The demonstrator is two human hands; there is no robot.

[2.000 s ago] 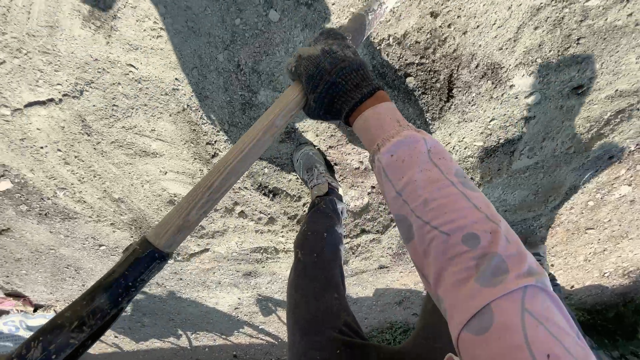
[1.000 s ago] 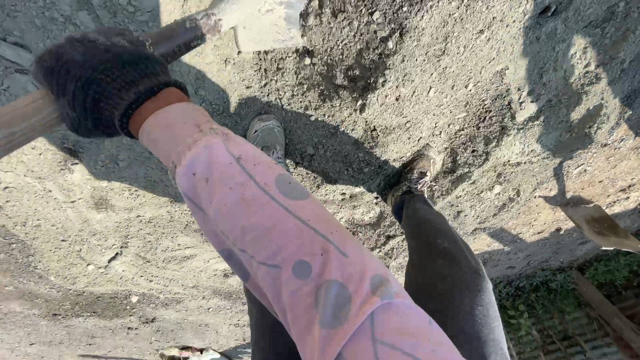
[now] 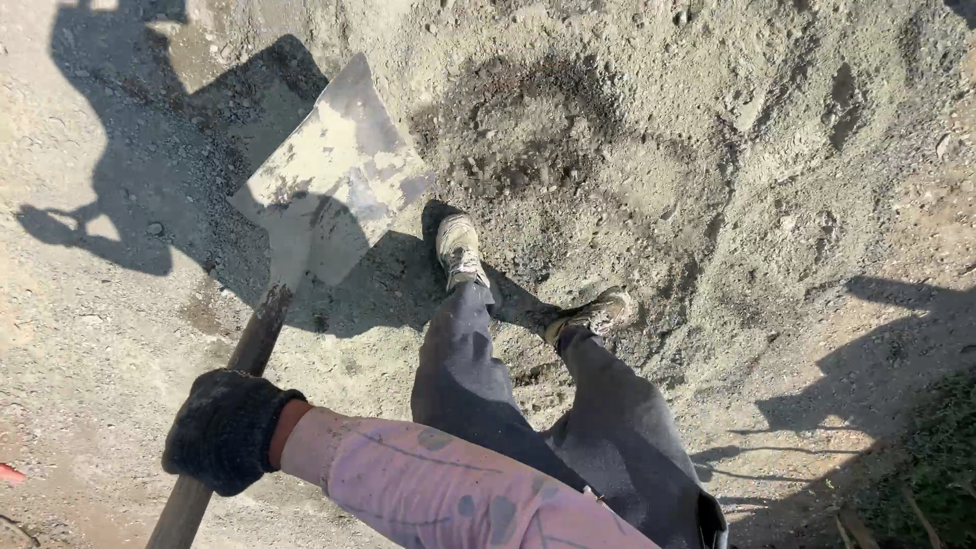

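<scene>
My right hand [image 3: 229, 431], in a dark knit glove, is closed around the lower shaft of a shovel [image 3: 335, 168], at the left of the view. A pink patterned sleeve covers the arm. Above the hand, the broad metal blade points up and is smeared with pale, dried dirt. A shadow falls across part of it. The wooden shaft [image 3: 181, 511] runs out of the bottom edge. My left hand is out of view.
Rough, gravelly ground [image 3: 762, 191] surrounds my two dusty shoes [image 3: 459, 244], with a darker, loose patch [image 3: 534, 130] above them. Green plants [image 3: 923, 465] grow at the lower right. Shadows lie on the left and right.
The shovel blade, mostly cut off at the top edge one second ago, now shows whole at the left. My right hand keeps its hold on the shaft. The view has shifted.
</scene>
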